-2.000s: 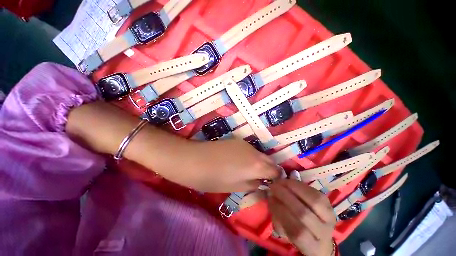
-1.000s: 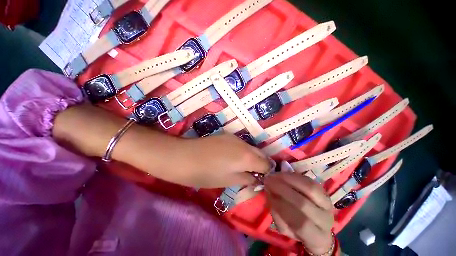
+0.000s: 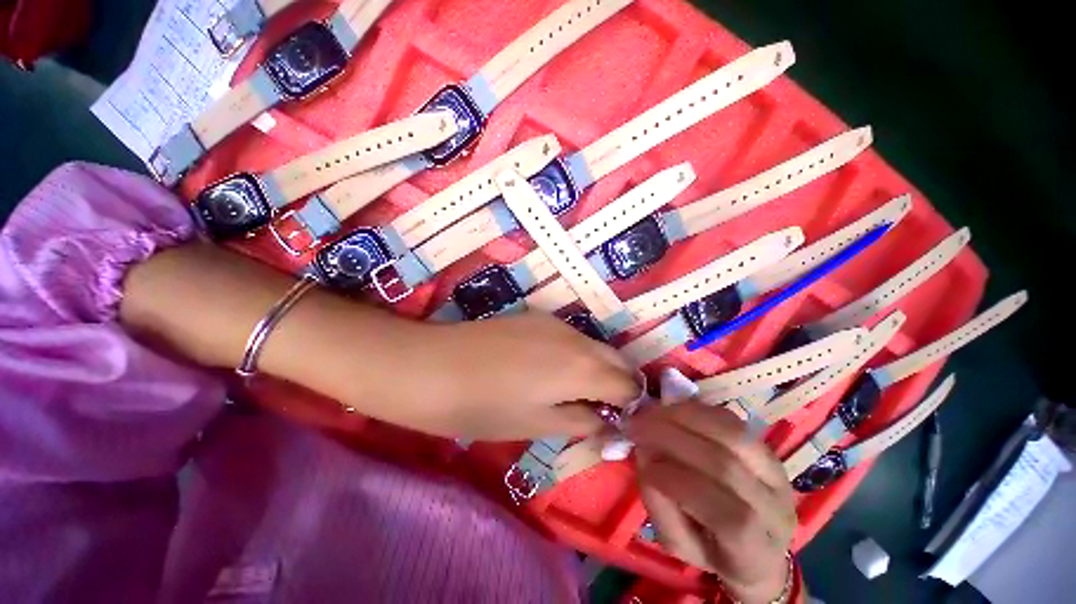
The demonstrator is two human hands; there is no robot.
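Observation:
My left hand (image 3: 543,383) reaches across the red watch tray (image 3: 720,130), its fingertips pinched close to those of my right hand (image 3: 714,472). Between the fingertips is a small white scrap (image 3: 676,383), perhaps cloth or tissue, with a bit of it showing below. A small dark item at the pinch is mostly hidden by my fingers. A strap with a silver buckle (image 3: 523,479) lies below my left hand. Several watches with pale holed straps (image 3: 696,106) lie in rows in the tray. A blue stick (image 3: 791,287) lies across one watch and strap.
A printed paper sheet (image 3: 153,77) lies at the upper left, by a dark red box (image 3: 26,30) in the corner. At the right on the dark green bench are a small white block (image 3: 871,558), a thin dark stick (image 3: 932,472) and a white labelled packet (image 3: 1003,507).
The whole view has shifted slightly, so the tray appears further left and up than two seconds ago. My hands stay pinched together; more of the white scrap shows now.

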